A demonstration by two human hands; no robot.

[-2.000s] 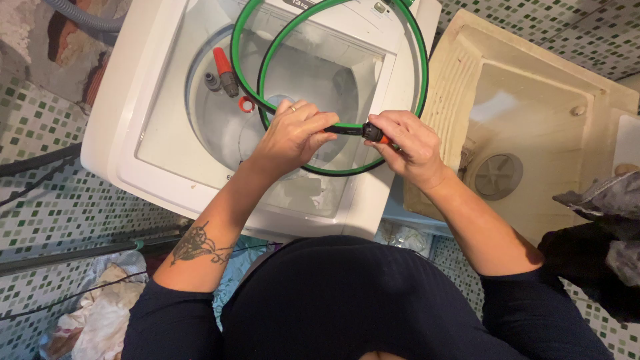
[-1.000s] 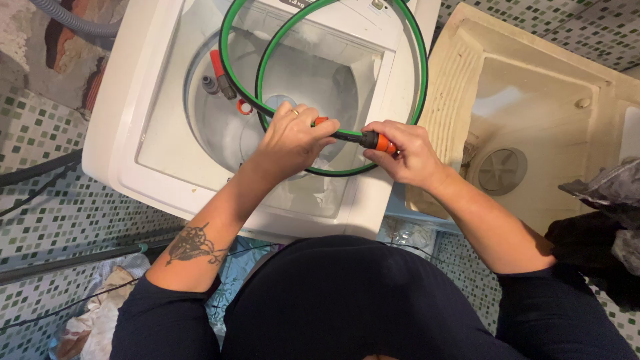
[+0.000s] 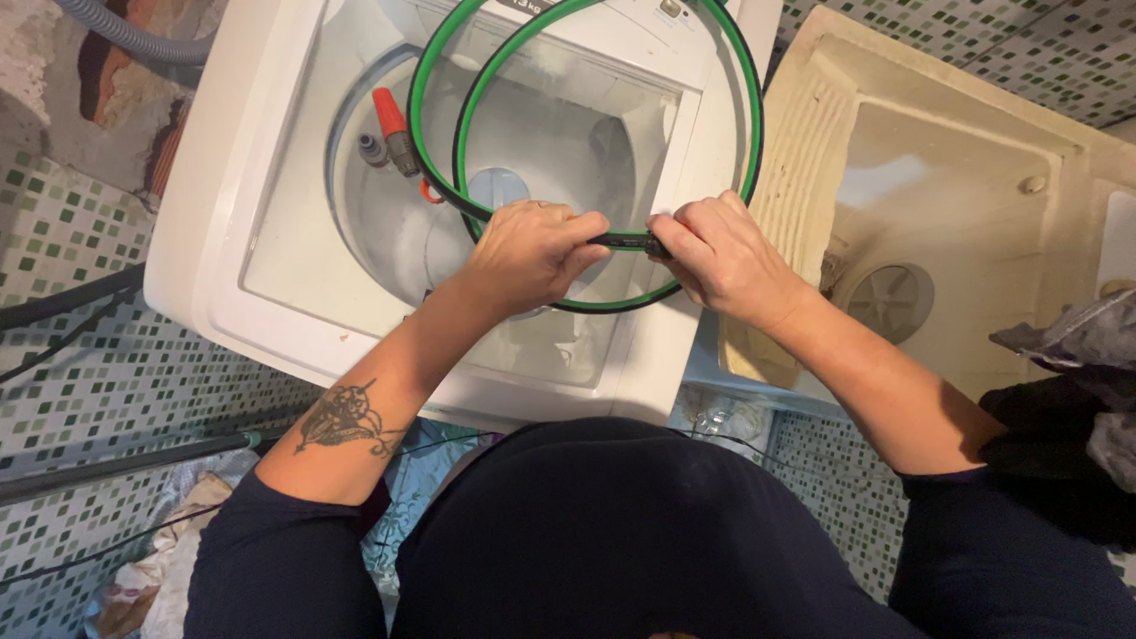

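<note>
Over the glass lid of a white top-loading washing machine (image 3: 541, 390), my left hand (image 3: 532, 253) grips a green and black garden hose (image 3: 424, 98) near its end. My right hand (image 3: 723, 257) closes around a hose connector (image 3: 657, 245) at that end; its black edge shows and my fingers hide most of the rest. The hose loops away above both hands. On the lid to the left lie a red and grey spray nozzle (image 3: 396, 131), a small grey fitting (image 3: 373, 150) and a red ring (image 3: 431, 192), partly beside the hose.
A beige laundry sink (image 3: 950, 222) with a ribbed washboard side stands right of the machine. Grey and black cloth (image 3: 1074, 333) hangs at the far right. A grey corrugated hose (image 3: 142, 35) runs along the upper left, and bags (image 3: 169, 559) lie low at the left.
One second ago an orange and black connector showed in my right hand and an orange piece by my left fingers. Now the hose end meets the connector, mostly covered by my right hand.
</note>
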